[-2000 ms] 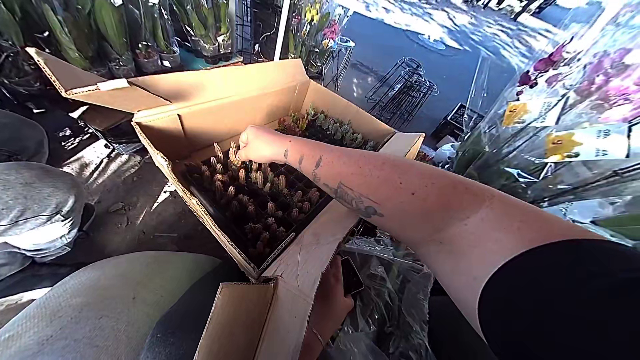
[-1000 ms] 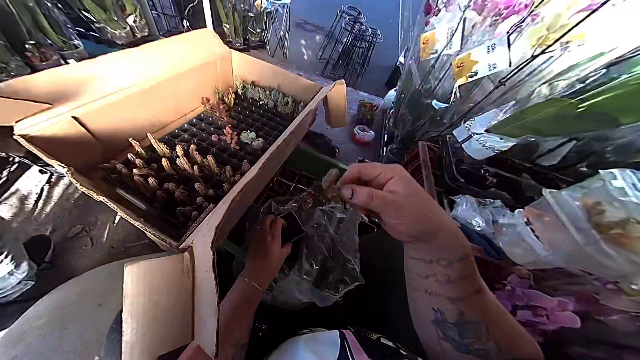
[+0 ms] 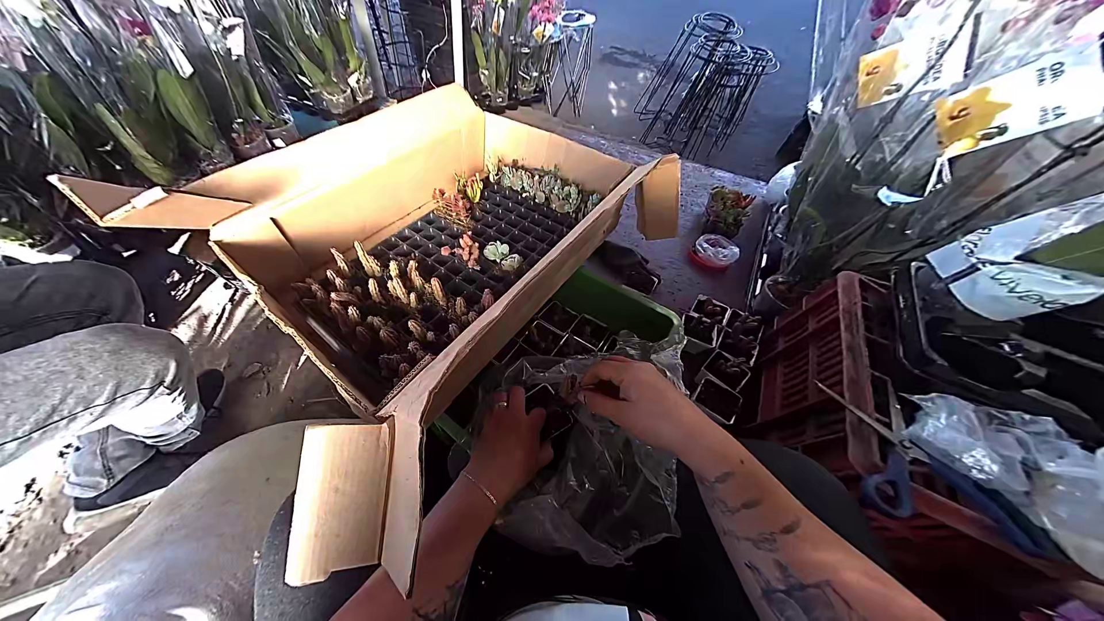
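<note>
My left hand (image 3: 511, 442) holds a small black plastic pot (image 3: 552, 412) over a clear plastic bag (image 3: 608, 483). The fingertips of my right hand (image 3: 628, 398) pinch a small brownish plant piece (image 3: 569, 388) at the pot's rim; its lower end is hidden. To the upper left is an open cardboard box (image 3: 362, 185) holding a black plug tray (image 3: 431, 250). Small columnar cacti (image 3: 397, 293) fill the tray's near part, and rosette succulents (image 3: 543, 190) line its far edge. Under the bag, a green crate (image 3: 612, 302) contains square pots.
A dark red plastic crate (image 3: 815, 345) stands at the right, with blue-handled scissors (image 3: 893, 487) beside plastic bags (image 3: 992, 448). Wrapped orchids (image 3: 914, 172) rise above it. Wire stands (image 3: 711, 65) are at the back. Another person's leg (image 3: 95, 379) is at the left.
My right hand was in the box among the cacti two seconds ago. It then came over to the bag with a plant piece, and is now at the pot in my left hand.
</note>
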